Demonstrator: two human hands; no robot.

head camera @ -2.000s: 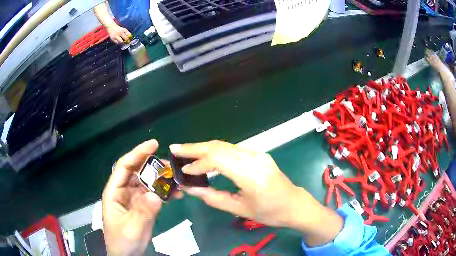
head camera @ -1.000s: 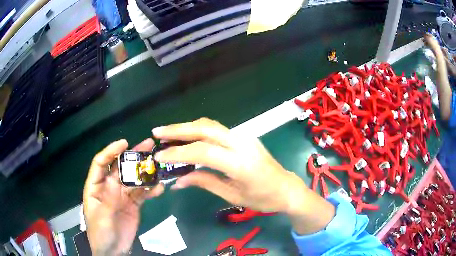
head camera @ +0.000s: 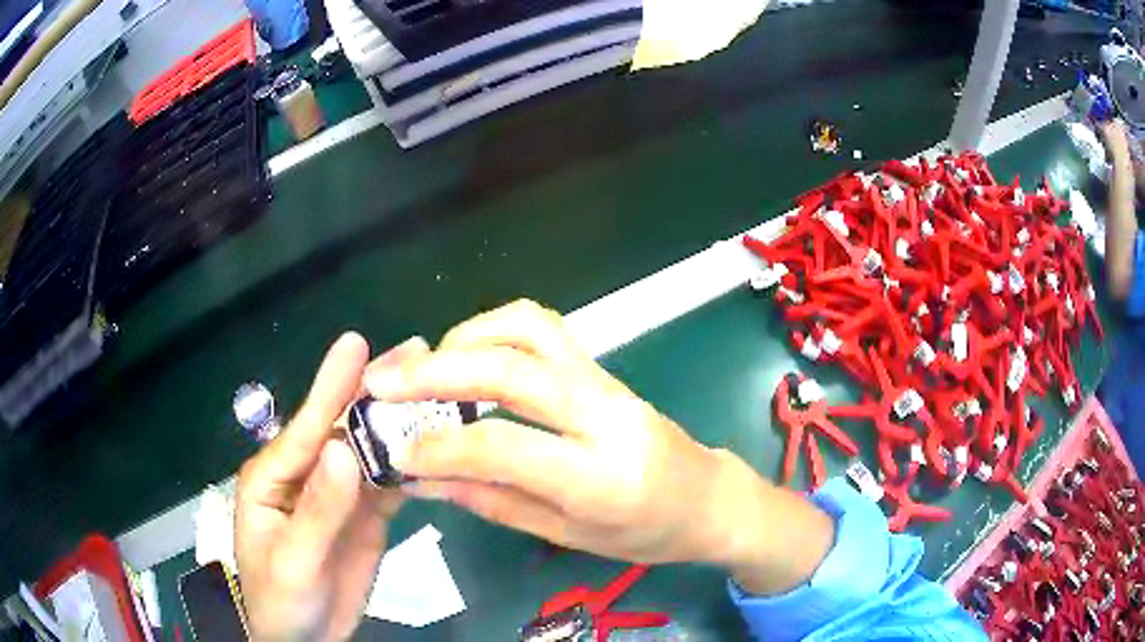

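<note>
A small watch unit [head camera: 377, 442] is held between my two hands left of centre; its dark rim and whitish parts show, and my fingers cover the rest. My left hand [head camera: 308, 508] grips it from the left and below. My right hand [head camera: 565, 445] holds its upper and right side, fingers over its face. A white wipe [head camera: 417, 579] lies on the bench below. A red spring clamp [head camera: 603, 605] lies at the bottom edge with a dark unit at its jaws.
A large heap of red clamps [head camera: 942, 314] is at right, above a pink tray [head camera: 967, 564] of clamps. A bottle [head camera: 254, 404] stands behind my left hand, a phone [head camera: 211, 605] lies lower left. Black trays stand beyond the belt [head camera: 527, 188]. Another person's arm [head camera: 1121, 213] is at far right.
The open case and the dark display part have come together between my hands; the gold inside no longer shows. The bottle is now uncovered.
</note>
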